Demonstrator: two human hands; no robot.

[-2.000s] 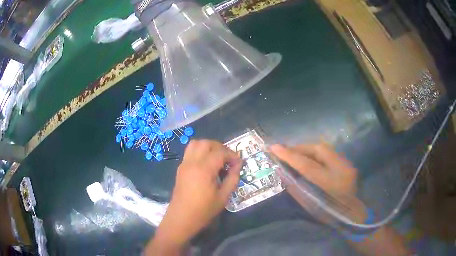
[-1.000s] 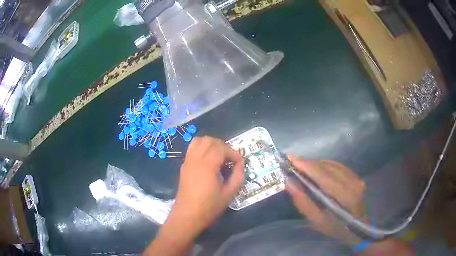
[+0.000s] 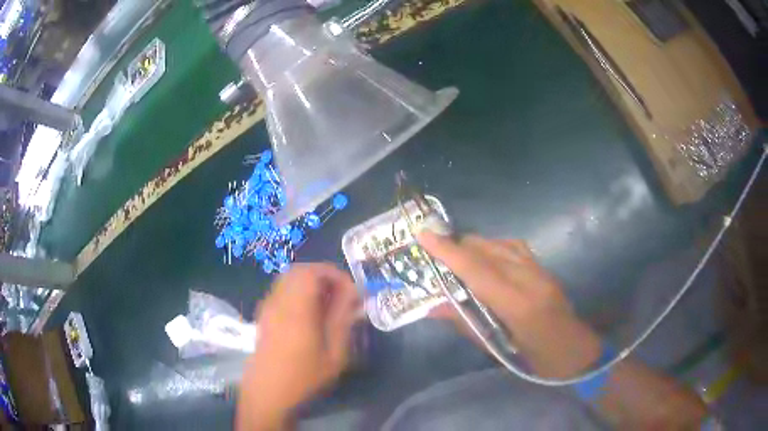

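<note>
The white housing [image 3: 360, 244] lies open and slightly turned in front of me, with metal strips, small parts and a blue part inside. My right hand [image 3: 514, 290] holds the thin soldering iron [image 3: 480, 313], its tip pointing up past the housing's top edge; the fingers also touch the housing's right side. My left hand [image 3: 305, 316] is blurred at the housing's lower left edge; whether it holds anything cannot be seen. A pile of blue discs with wire legs [image 3: 254, 215] lies up and left of the housing.
A clear fume hood [image 3: 337, 109] hangs above the pile. A bagged white cord [image 3: 210, 328] lies left of my left hand. A brown tray [image 3: 632, 93] with silvery parts [image 3: 714, 141] is at upper right. The iron's pale cable [image 3: 674, 316] loops right. Housings sit on the green conveyor [image 3: 189, 84].
My left hand has drawn back left from inside the housing. The housing has shifted up and left. My right hand has moved left onto its side, and the iron tip now points away, beyond the top edge.
</note>
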